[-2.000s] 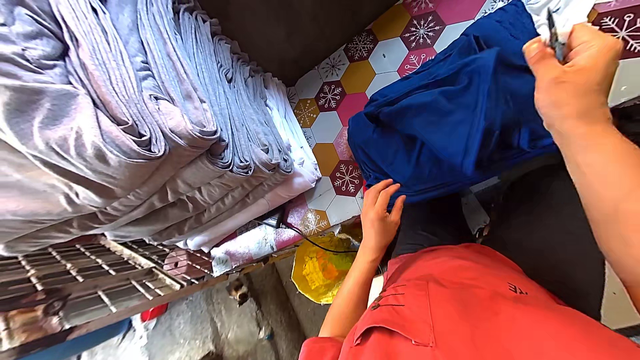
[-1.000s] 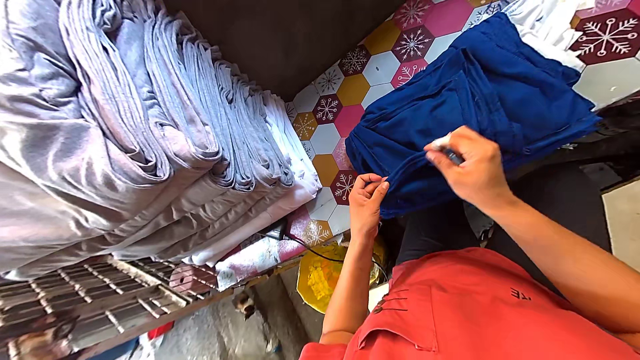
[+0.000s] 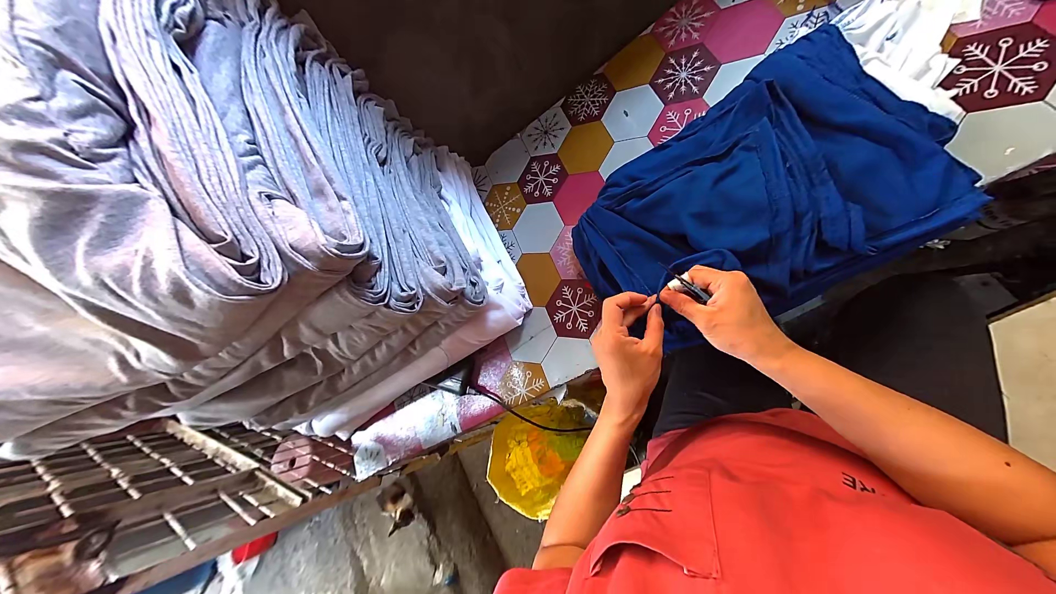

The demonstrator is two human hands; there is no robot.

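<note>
A pile of dark blue fabric (image 3: 742, 181) lies on the patterned surface in front of me and partly over my lap. At its near left edge, my left hand (image 3: 631, 342) pinches something small, perhaps the cloth's edge or a thread; the fingers hide it. Close against it, my right hand (image 3: 722, 309) holds a small dark metal tool with a pointed end (image 3: 691, 289), which looks like thread snips. Something small and white shows beside the tool, between the fingers of that hand.
A tall stack of folded grey fabric (image 3: 247, 214) fills the left. White cloth (image 3: 899, 49) lies beyond the blue pile on the hexagon-patterned cover (image 3: 540, 227). Below the edge are a yellow container (image 3: 532, 462), a black cable (image 3: 528, 419) and a metal grille (image 3: 165, 470).
Two seconds ago my right hand was raised at the far right; it has come down beside my left hand. My left hand, earlier with fingers spread at the cloth's edge, now pinches.
</note>
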